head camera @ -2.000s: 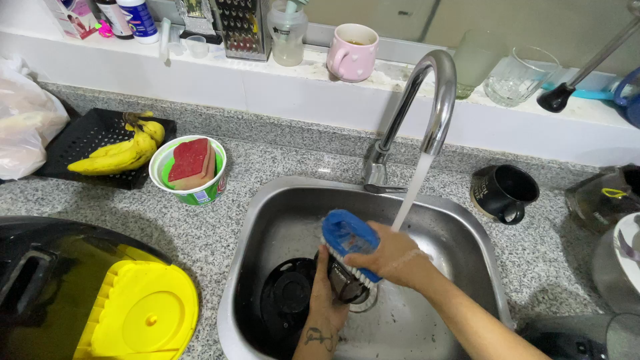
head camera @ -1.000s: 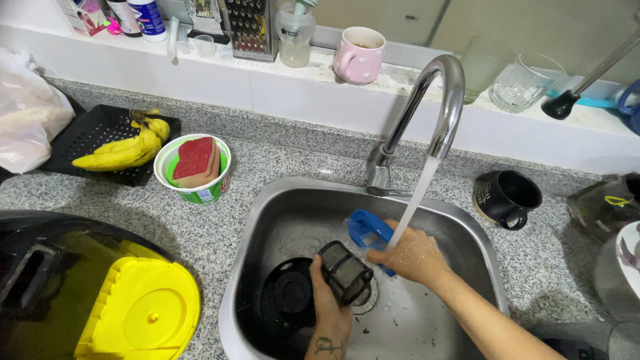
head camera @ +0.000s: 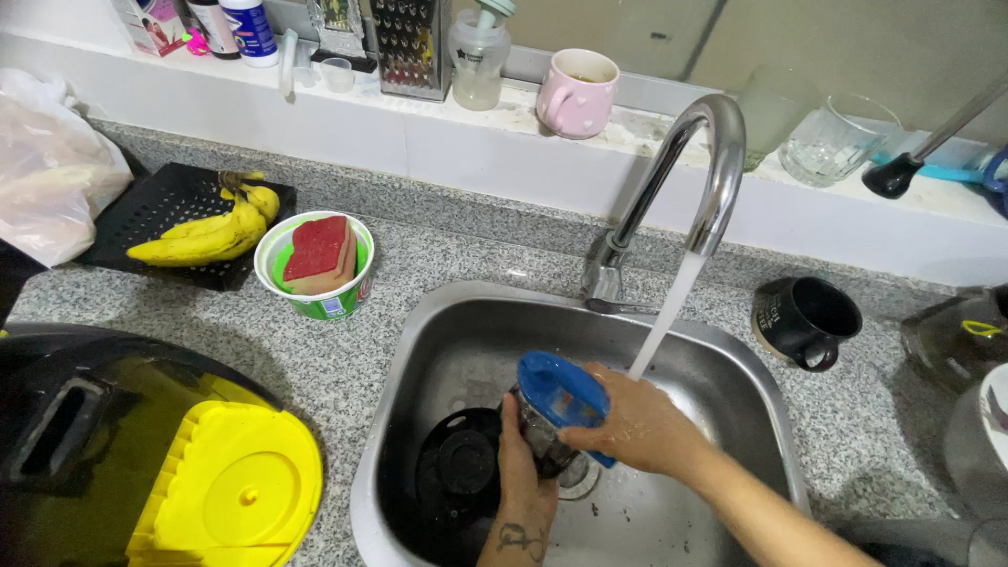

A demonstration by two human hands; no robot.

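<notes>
My right hand (head camera: 642,425) grips a blue scrub brush (head camera: 561,394) by its handle and holds it against a dark mesh filter basket (head camera: 543,441). That basket is in my left hand (head camera: 524,480), partly covered by the brush. Both hands are over the stainless steel sink (head camera: 441,346). Water runs from the chrome faucet (head camera: 720,189) just behind my right hand. A round black plastic part (head camera: 465,465) lies in the sink left of my left hand. Dark bits lie on the sink floor near the drain (head camera: 581,479).
Left of the sink stand a tub (head camera: 335,305) with a red sponge (head camera: 319,252), bananas (head camera: 213,236) on a black tray, and a black appliance with a yellow tray (head camera: 252,488). A black mug (head camera: 811,323) stands to the right. A pink mug (head camera: 579,94) and glasses (head camera: 835,142) line the ledge.
One second ago the brush was apart from the filter basket, near the running water. My right hand has moved left with it, and it now covers part of the basket.
</notes>
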